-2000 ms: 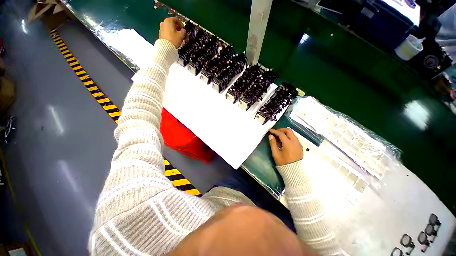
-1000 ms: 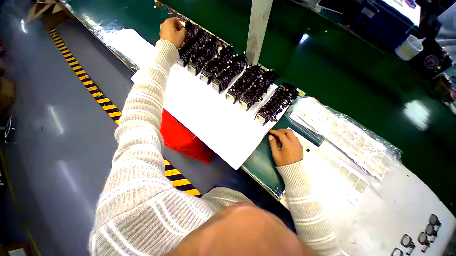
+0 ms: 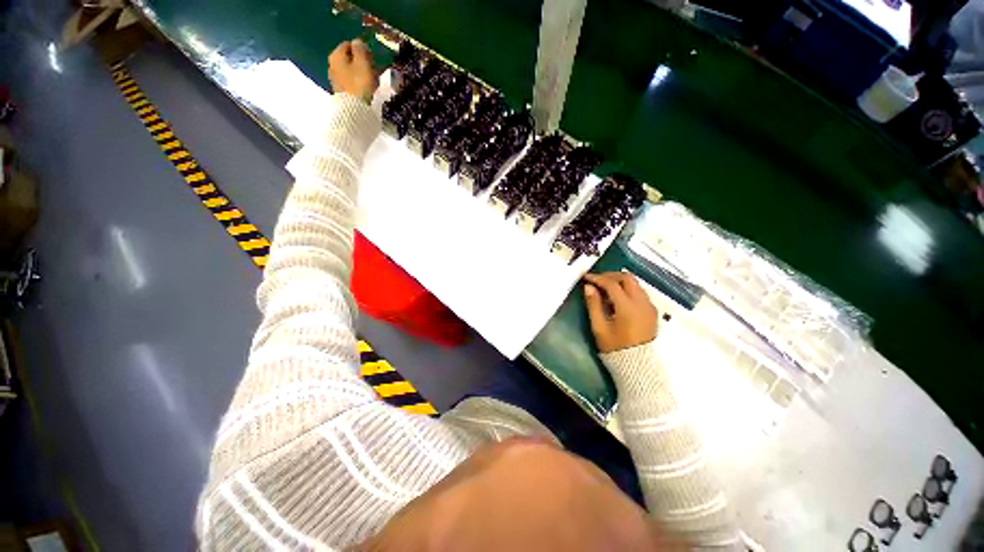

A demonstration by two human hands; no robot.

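Dense dark, ridged rows of stacked modules [image 3: 464,124] stand along the far edge of a white sheet [image 3: 464,259]. My left hand [image 3: 353,71] is beside the far left end of the rows, fingers curled; I cannot tell whether it holds anything. My right hand [image 3: 623,311] rests at the right of the white sheet, near the left edge of the sheets of pale squares [image 3: 755,367]. Its thumb and fingers are bent close together; whether something small is between them cannot be seen.
Clear plastic film packs [image 3: 755,280] lie beyond my right hand. Several black-framed modules [image 3: 884,513] lie at the bench's lower right. A white post [image 3: 559,65] rises behind the rows. A red object [image 3: 405,297] is below the bench edge. Yellow-black tape [image 3: 194,170] marks the floor.
My left hand has moved slightly left, away from the end of the dark rows. My right hand has stayed nearly in place. The view has shifted slightly.
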